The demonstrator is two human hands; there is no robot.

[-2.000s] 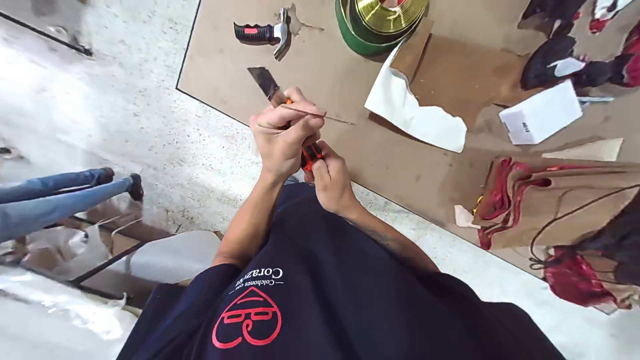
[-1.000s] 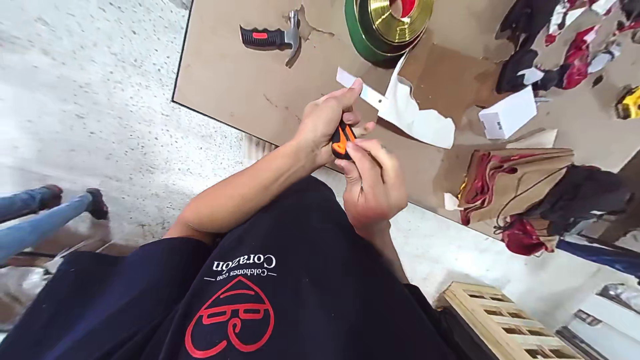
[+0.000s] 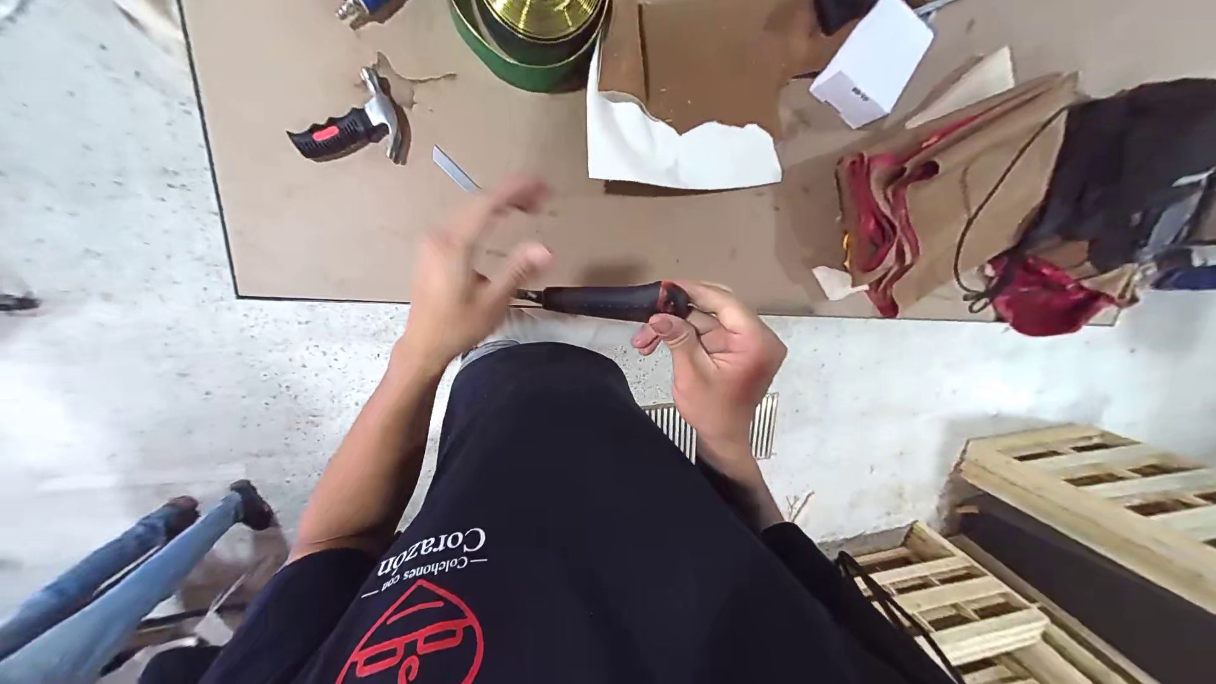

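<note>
At the table's front edge my right hand (image 3: 717,342) holds the end of a tool with a black and red handle (image 3: 613,300), lying level and pointing left. My left hand (image 3: 465,271), blurred, has its fingers apart near the tool's metal tip and seems to hold nothing. Just beyond my left fingers a thin metal blade (image 3: 454,168) lies on the table. A claw hammer (image 3: 347,125) with a black grip rests further left.
The table (image 3: 285,237) bears a green and gold roll (image 3: 537,38), brown cardboard (image 3: 712,66), torn white paper (image 3: 684,147), a white box (image 3: 876,62) and folded fabric (image 3: 988,180). Wooden pallets (image 3: 1007,608) stand low right. Another person's legs (image 3: 133,565) are at lower left.
My hands were together around a tool and have moved apart. The black and red handle now shows in my right hand, and a blade lies on the table near the hammer.
</note>
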